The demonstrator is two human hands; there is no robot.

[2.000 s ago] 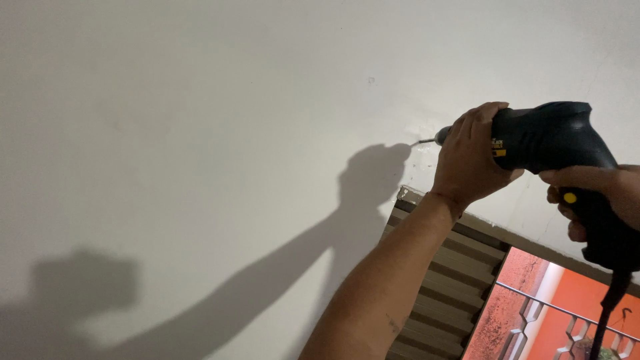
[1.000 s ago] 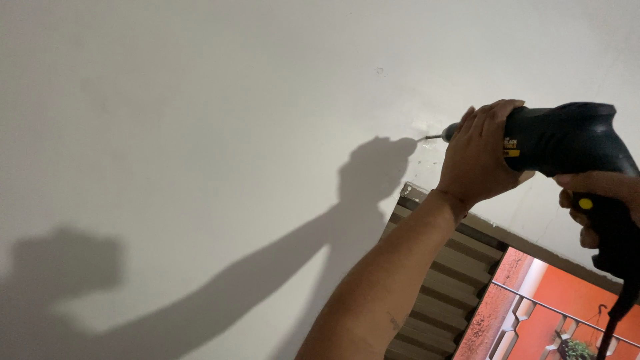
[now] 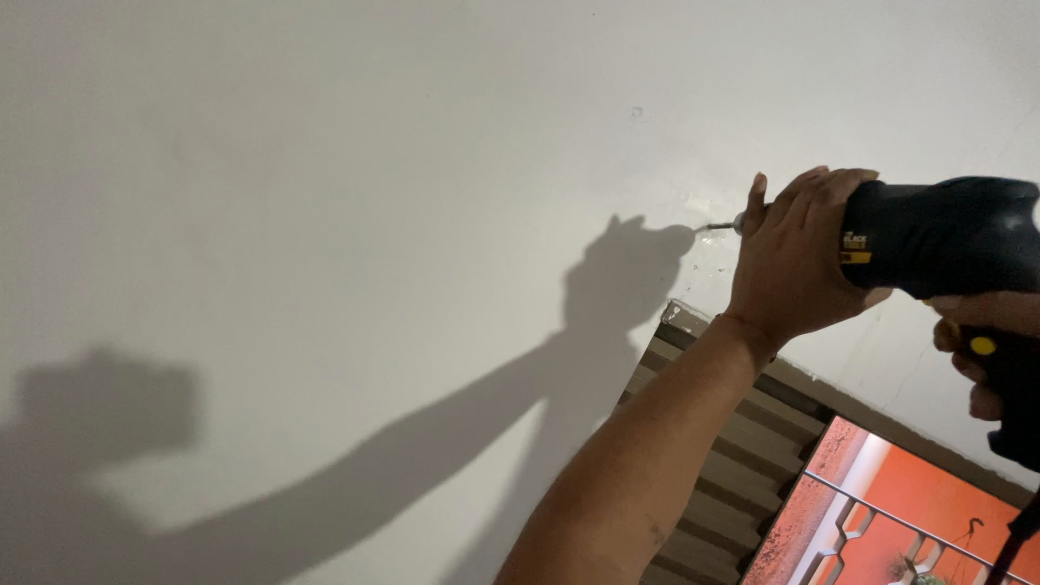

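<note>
A black corded power drill [image 3: 934, 236] with yellow marks lies level at the right, its bit [image 3: 720, 226] pointing left with the tip at the pale wall [image 3: 366, 203]. Around the drill's front end wraps my left hand [image 3: 800, 252], one finger raised beside the chuck. My right hand [image 3: 975, 349] grips the handle near a yellow button, partly cut off by the frame's edge. Small chips and marks show in the wall around the bit.
Below the drill runs a window frame's edge [image 3: 812, 370] with chipped paint, beside a ribbed shutter panel [image 3: 731, 487]. Through the opening show a metal railing [image 3: 881, 512], an orange wall and a hanging plant. Shadows of an arm fall on the wall.
A finger of my left hand has lifted away from the others near the chuck. Both hands stay on the drill, and its bit remains at the wall.
</note>
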